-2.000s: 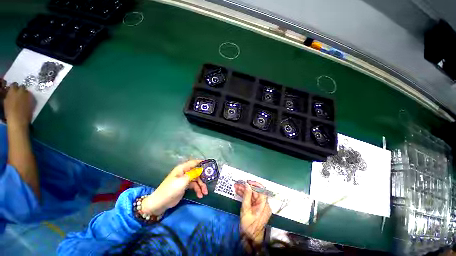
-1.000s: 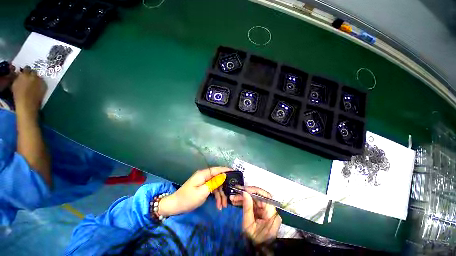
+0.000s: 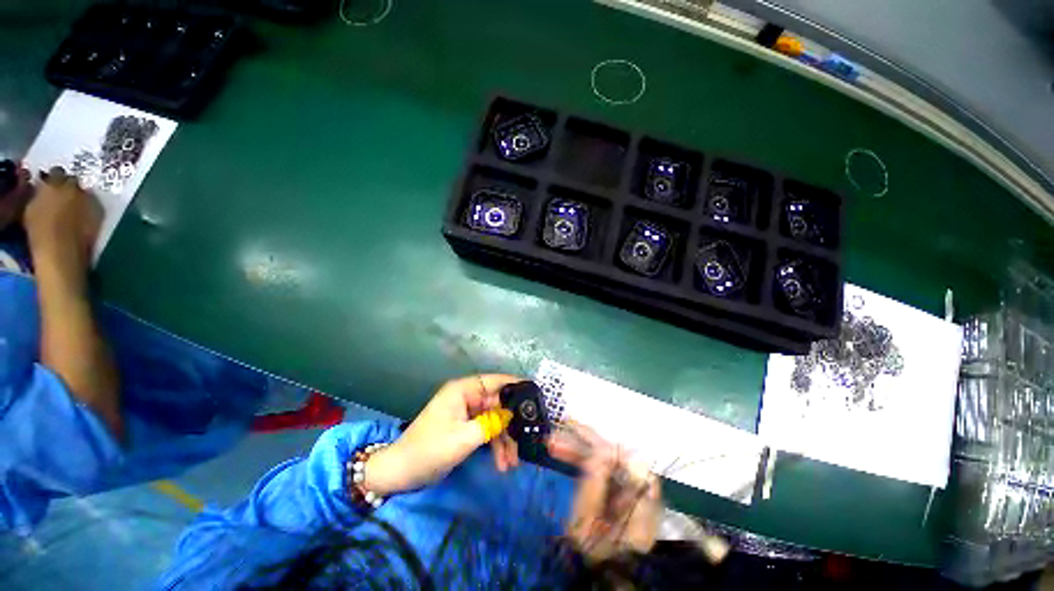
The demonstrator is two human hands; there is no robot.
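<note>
My left hand [image 3: 445,433], with a yellow finger cot [image 3: 494,424] on one finger, holds a glossy black watch housing [image 3: 528,406] with a pale ring at its centre. The housing is above the left end of a white liner strip [image 3: 665,434], where rows of tiny black marks show. My right hand [image 3: 613,496] is blurred, just right of and below the housing, with its fingertips close to the housing's lower edge. Tweezers cannot be made out clearly in it. Hair partly covers the lower view.
A black foam tray [image 3: 630,287] holds several housings; one back-row pocket is empty. A dark heap of small rings [image 3: 850,356] lies on white paper [image 3: 798,433] at right, beside clear blister trays [image 3: 1006,427]. At left a neighbour's arm [image 3: 69,312] rests by another paper and tray.
The housing has turned and shifted slightly up and left in my left hand. My right hand has blurred, and the tweezers seen at the housing no longer show clearly.
</note>
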